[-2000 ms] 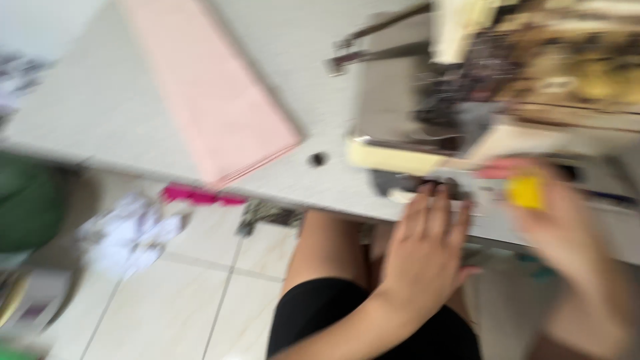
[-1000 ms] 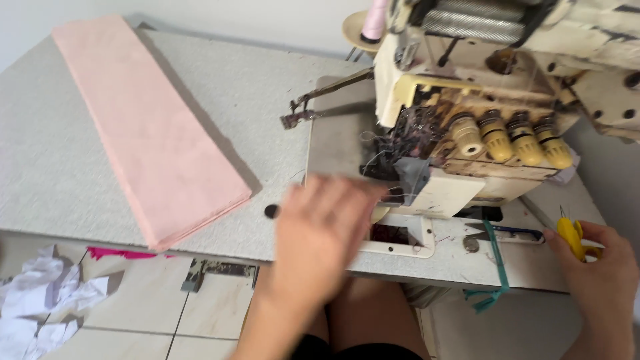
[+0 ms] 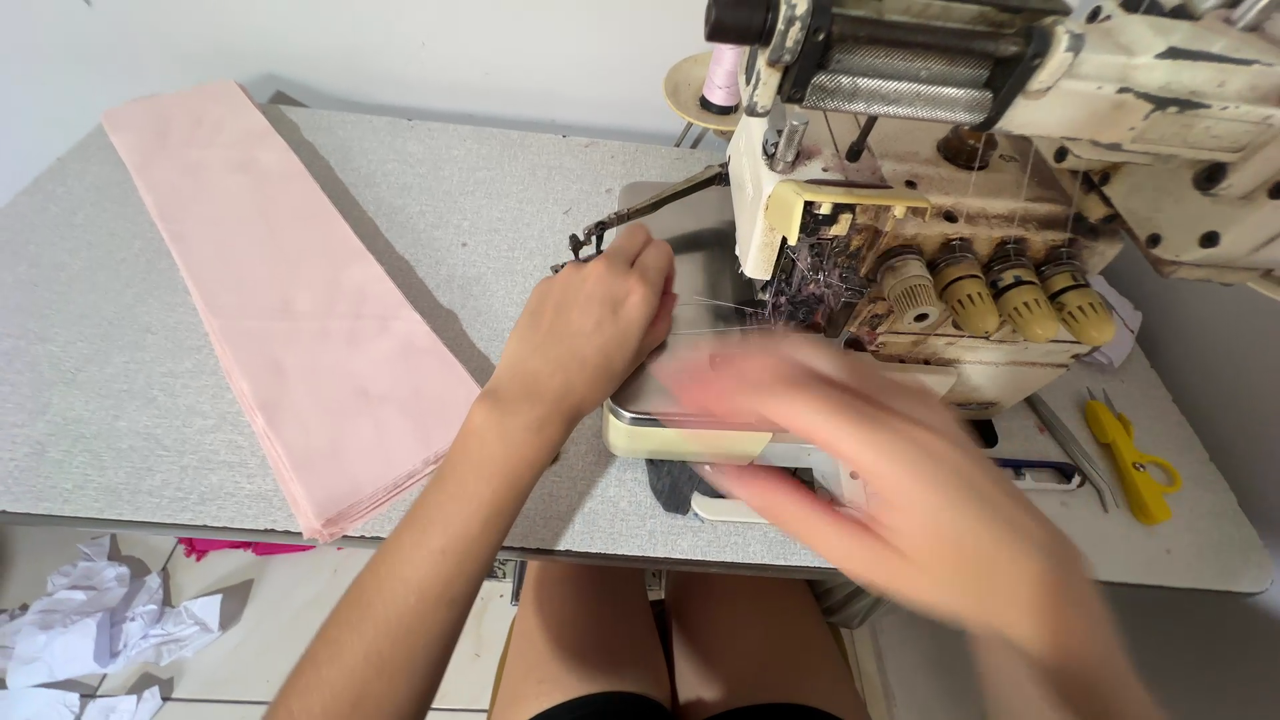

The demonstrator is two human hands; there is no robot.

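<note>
An overlock sewing machine stands at the right, with lint and threads around its needle area. My left hand, fingers curled, is over the left side of the machine's cloth plate, near a metal arm; whether it holds anything is hidden. Blurred by motion, my right hand is at the plate's front edge, thumb and fingers apart, with nothing visible in it. Loose thread ends stick out between the hands and the needle area. A folded stack of pink fabric lies left of my left hand.
Yellow thread snips, metal tweezers and a blue-handled tool lie right of the machine. A pink thread cone stands behind it. The table's front edge runs above my legs. Crumpled white scraps lie on the floor.
The yellow snips, in my right hand a second ago, now lie on the table. That hand has moved left to the machine's front. The front cover opening seen earlier now appears closed by the cream-edged plate.
</note>
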